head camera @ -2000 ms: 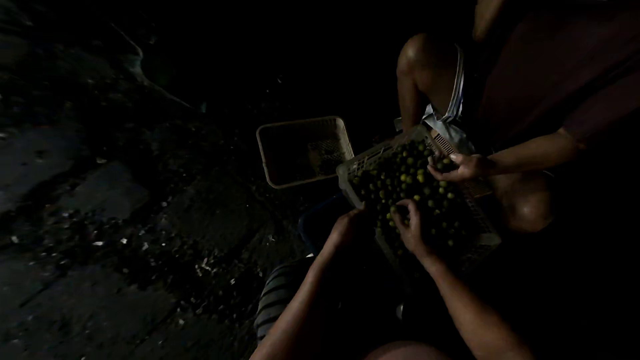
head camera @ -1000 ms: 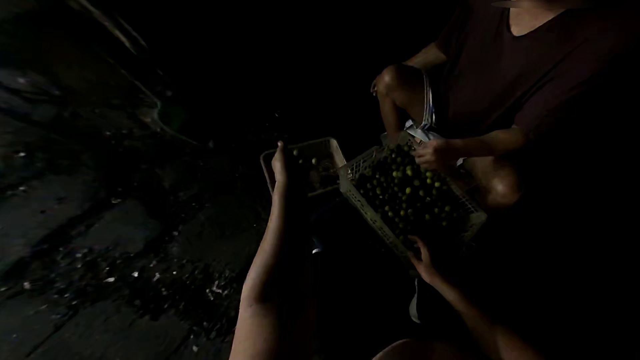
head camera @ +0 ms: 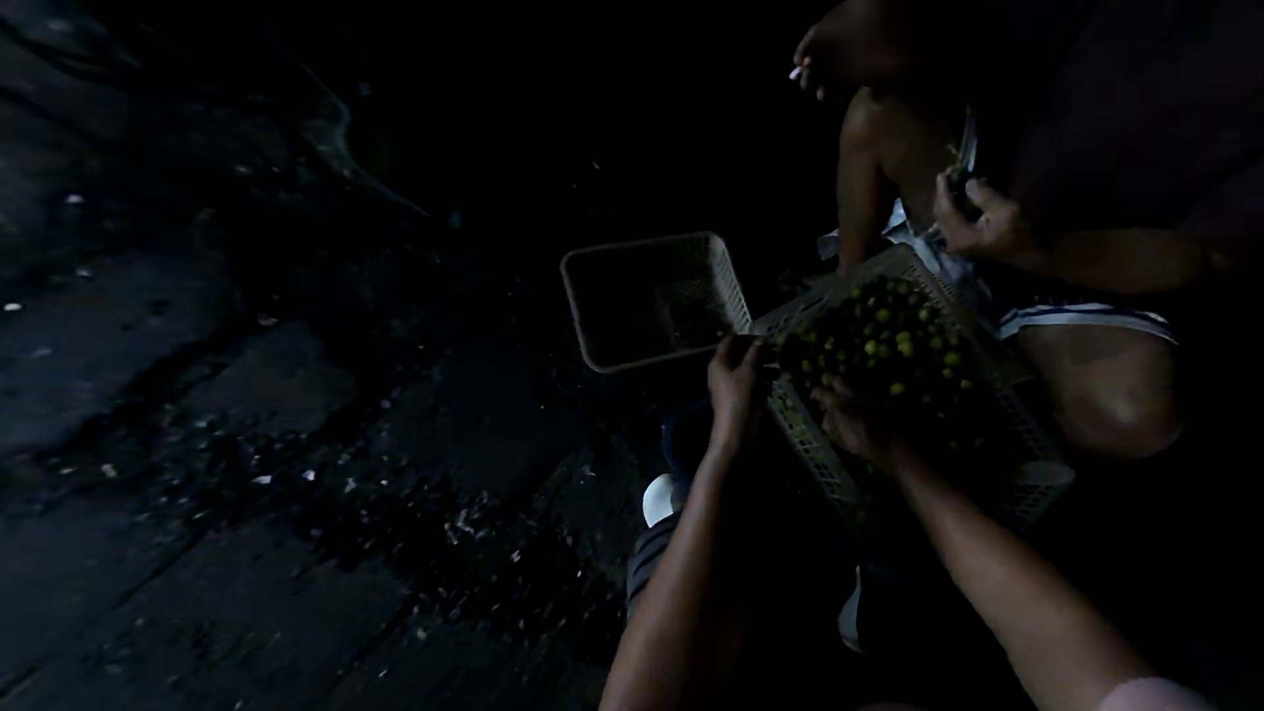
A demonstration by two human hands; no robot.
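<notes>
A plastic crate (head camera: 810,434) with openwork walls holds many small round green and yellowish fruits (head camera: 904,346). My left hand (head camera: 737,380) is at the crate's left corner; its fingers are dark, and whether they hold anything cannot be made out. Inside the crate's near left part, my right hand (head camera: 851,420) reaches down among the fruits, its fingertips partly lost in shadow. Beyond my left hand lies a second, rectangular plastic basket (head camera: 576,311), with a small dim heap in its right part.
Across the crate sits a person with bare knees (head camera: 1106,385); one hand (head camera: 978,217) is raised near the crate's far side, the other (head camera: 815,64) is higher up. Dark, uneven paving (head camera: 296,385) with scattered debris spreads at the left.
My left hand has come back from over the basket to the crate's corner. My right hand has moved further in over the fruits. The other person's hand has lifted away from the crate.
</notes>
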